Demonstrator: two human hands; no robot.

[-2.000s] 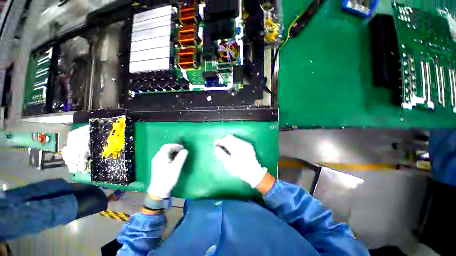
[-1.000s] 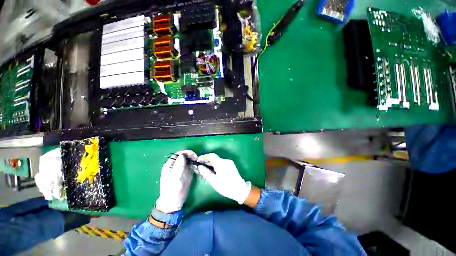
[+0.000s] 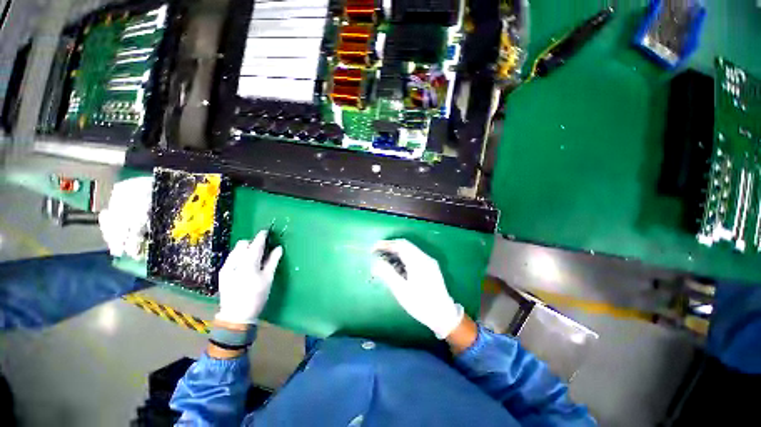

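Note:
My left hand [image 3: 244, 282], in a white glove, holds a thin dark stick-like tool [image 3: 267, 243], perhaps tweezers, pointing away from me over the green mat [image 3: 321, 271]. My right hand [image 3: 421, 288], also white-gloved, is curled around a small dark piece [image 3: 392, 260]; its shape is mostly hidden by the fingers. The hands are apart, low over the mat. Left of my left hand is a black white-speckled parts tray [image 3: 185, 268] with a heap of yellow caps [image 3: 199, 210].
Beyond the mat a power board [image 3: 359, 123] sits in a black carrier [image 3: 334, 171]. Another green board [image 3: 113, 71] is at far left. White crumpled cloth [image 3: 125, 218] lies beside the tray. At right are an electric screwdriver [image 3: 576, 42], blue bin [image 3: 670, 32], black bar [image 3: 688, 133] and loose board [image 3: 734, 167].
My hands, together around a dark thin thing one second ago, have moved apart: the left toward the tray, the right rightward. The camera view has turned and shifted.

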